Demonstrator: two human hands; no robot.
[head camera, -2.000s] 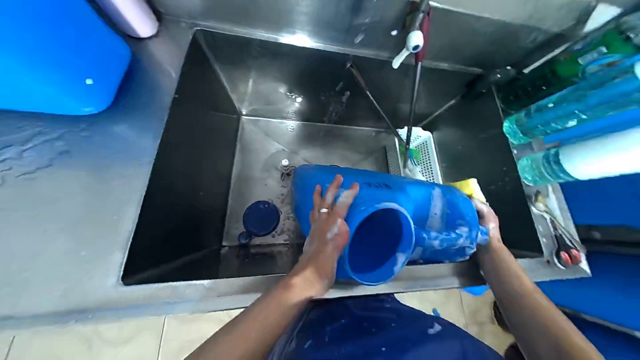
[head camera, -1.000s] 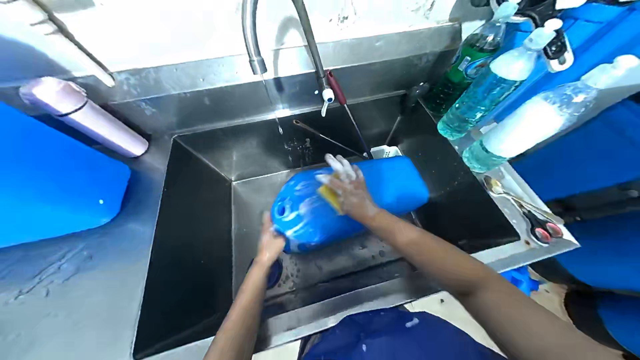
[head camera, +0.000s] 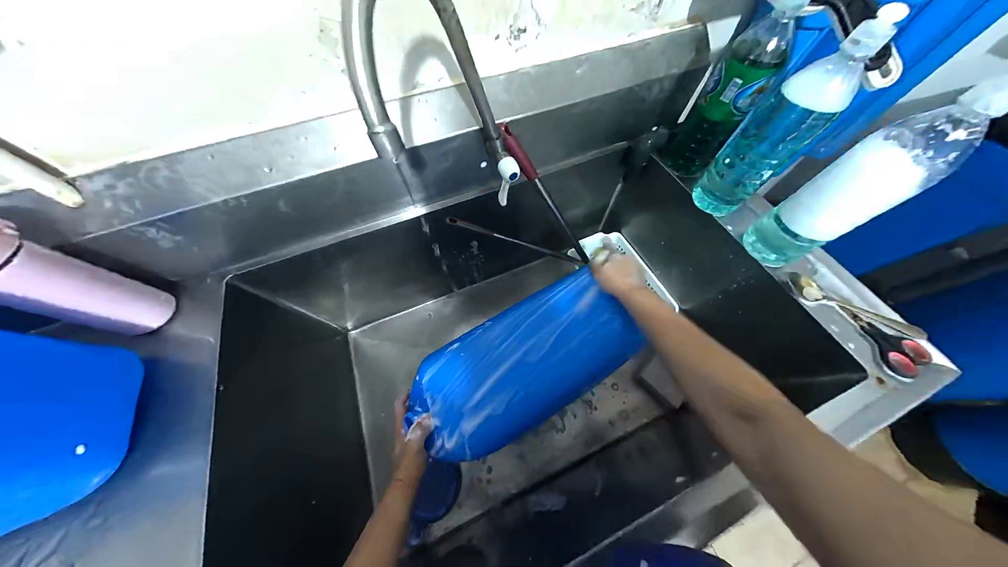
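A blue plastic container (head camera: 535, 354), streaked with suds, lies slantwise over the floor of a stainless steel sink (head camera: 276, 425). At its near left end, my left hand (head camera: 413, 433) grips the container, its fingers partly hidden behind it. My right hand (head camera: 618, 272) is at the far right end, by the upper edge; whether it holds a sponge there cannot be told. A white perforated basket (head camera: 650, 279) stands beyond that hand. A round dark blue lid (head camera: 437, 488) lies on the sink floor below the container's left end.
A steel faucet (head camera: 378, 102) and a hose with a white valve (head camera: 509, 169) hang over the back. Long-handled tools lean in the sink. Bottles of liquid (head camera: 850, 185), spoons (head camera: 858, 307) and red-black scissors (head camera: 898, 350) line the right ledge. A pink bottle (head camera: 87, 287) and another blue container (head camera: 63, 425) stand left.
My right hand has moved from the container's middle to its far right end. The container, whose wide mouth faced up two seconds ago, has been turned and now lies tilted with a smooth side up.
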